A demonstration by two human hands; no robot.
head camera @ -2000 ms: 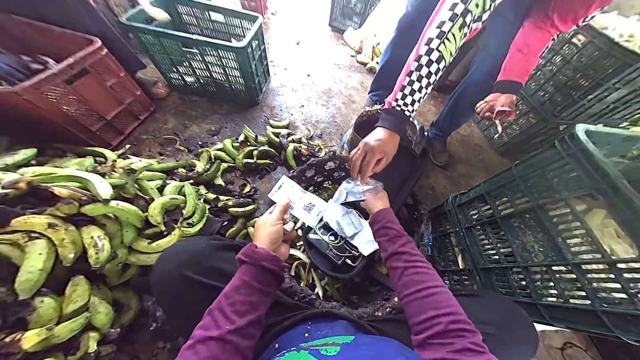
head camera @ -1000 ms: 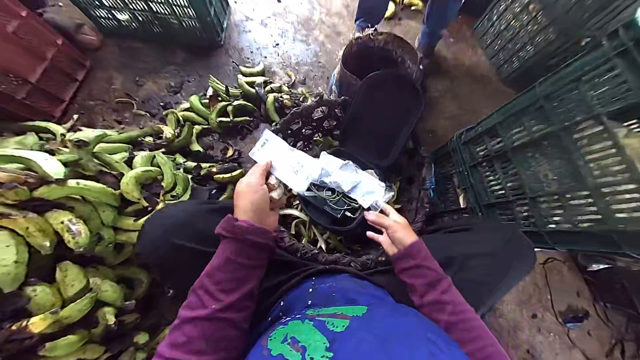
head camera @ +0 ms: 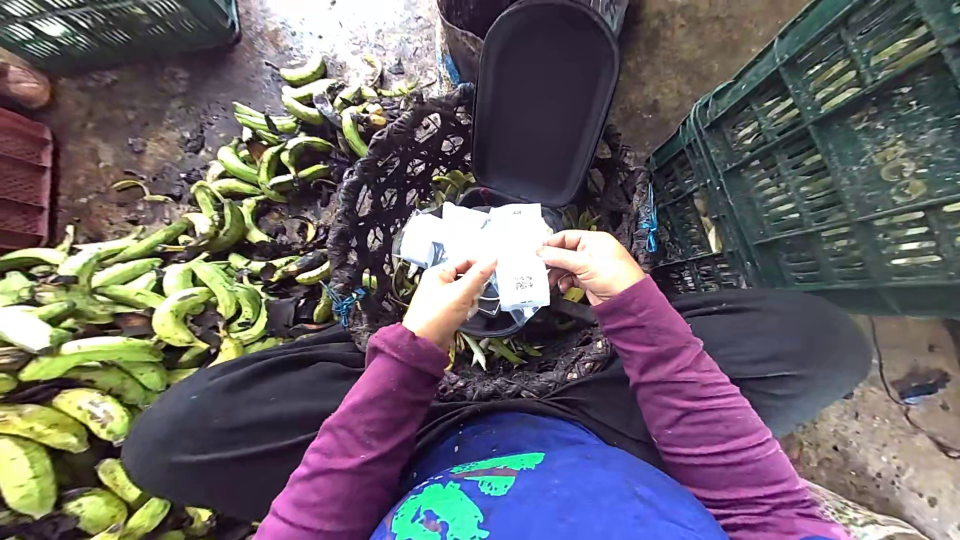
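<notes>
Between my hands is a bundle of white paper slips (head camera: pixel 517 259), some in clear plastic, with printed codes on them. My left hand (head camera: pixel 450 296) pinches its lower left side between thumb and fingers. On its right edge, my right hand (head camera: pixel 592 262) has the same kind of hold. Beneath the bundle lies a black zip case, largely covered, with a thin cable or wire showing; its lid (head camera: pixel 544 105) stands raised behind. The case rests over a dark woven basket (head camera: pixel 386 161) between my knees, where green peels or leaves show.
Green plantains (head camera: pixel 180 311) are heaped on the floor at left. A green plastic crate (head camera: pixel 847 165) stands close at right, another (head camera: pixel 112 26) at upper left, and a red crate (head camera: pixel 22 180) at the left edge. Behind the lid is a bucket-like container (head camera: pixel 459 37).
The other person's hands, over the papers two seconds ago, have gone from view. My right hand, with fingers spread a second ago, now grips the papers. The view has tilted down.
</notes>
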